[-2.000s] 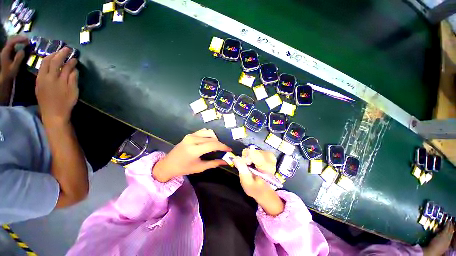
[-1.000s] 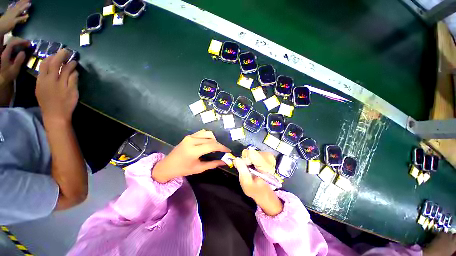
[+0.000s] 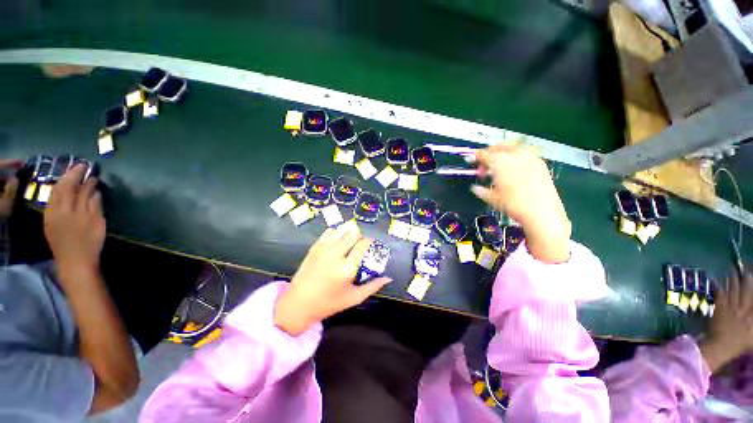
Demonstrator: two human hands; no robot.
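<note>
My left hand [image 3: 329, 274] is at the table's front edge, with thumb and fingers around an open smartwatch unit [image 3: 376, 258] showing patterned inner parts. Its battery cannot be made out. My right hand [image 3: 518, 186] reaches out by the white strip, slightly blurred. Its fingers are at the ends of two thin pale pink tools, tweezers [image 3: 455, 172] and a similar one [image 3: 450, 150]; whether it holds both cannot be told. Another open watch unit [image 3: 428, 259] lies between my hands with its white battery [image 3: 419, 287] below. Two rows of dark-faced watches [image 3: 346, 191] with batteries lie beyond.
At left a grey-sleeved neighbour's hand [image 3: 74, 211] touches a watch group; more watches [image 3: 116, 118] lie behind. At right are two watch groups [image 3: 641, 205] and a blurred neighbour's hand [image 3: 731, 318]. A metal frame bar [image 3: 677, 136] and box-shaped device [image 3: 712, 81] stand beyond the white strip [image 3: 363, 107].
The view has turned. My right hand has left the small part held between both hands and moved far forward to the white strip. My left hand is now around an open watch unit.
</note>
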